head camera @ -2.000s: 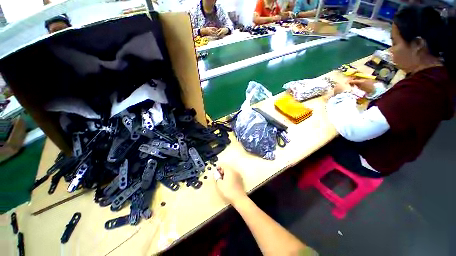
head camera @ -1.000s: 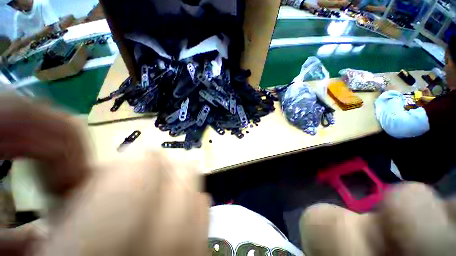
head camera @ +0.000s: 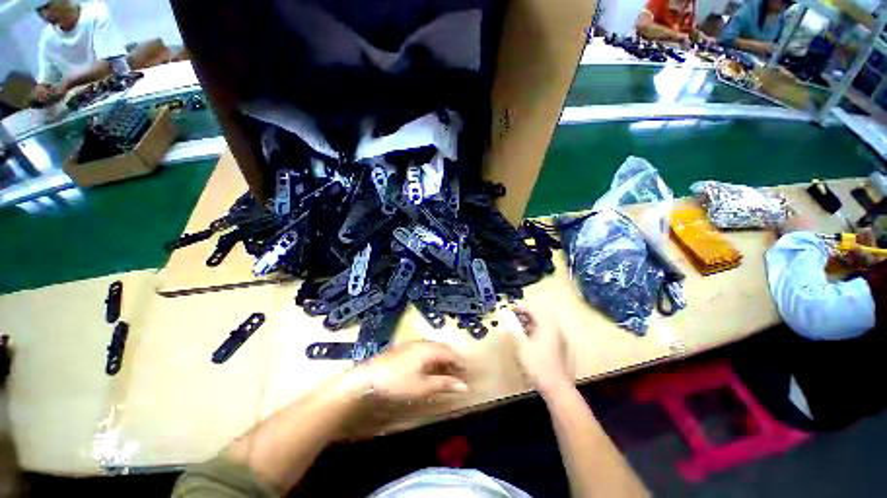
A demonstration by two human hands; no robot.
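A large pile of black plastic bars (head camera: pixel 399 277) with rounded ends and holes spills from the mouth of a cardboard carton (head camera: pixel 535 92). My left hand (head camera: pixel 418 374) is in front of the pile's near edge, palm down, with fingers bent and a gap between thumb and forefinger; nothing shows in it. My right hand (head camera: pixel 540 345) is at the pile's right near edge, fingers bent, with a small whitish piece or finger covering (head camera: pixel 510 320) at the fingertips. Whether it grips something is unclear. Tiny dark dots lie beside those fingertips.
Single black bars (head camera: pixel 238 337) lie left of the pile. A bag of dark parts (head camera: pixel 618 263), a yellow-orange packet (head camera: pixel 704 241) and a speckled bag (head camera: pixel 741 206) lie right. A co-worker's white sleeve (head camera: pixel 817 285) is at far right. A pink stool (head camera: pixel 720 413) stands below the bench.
The view has turned left since two seconds ago. Both hands, large and blurred near the camera one second ago, are now down at the bench by the pile.
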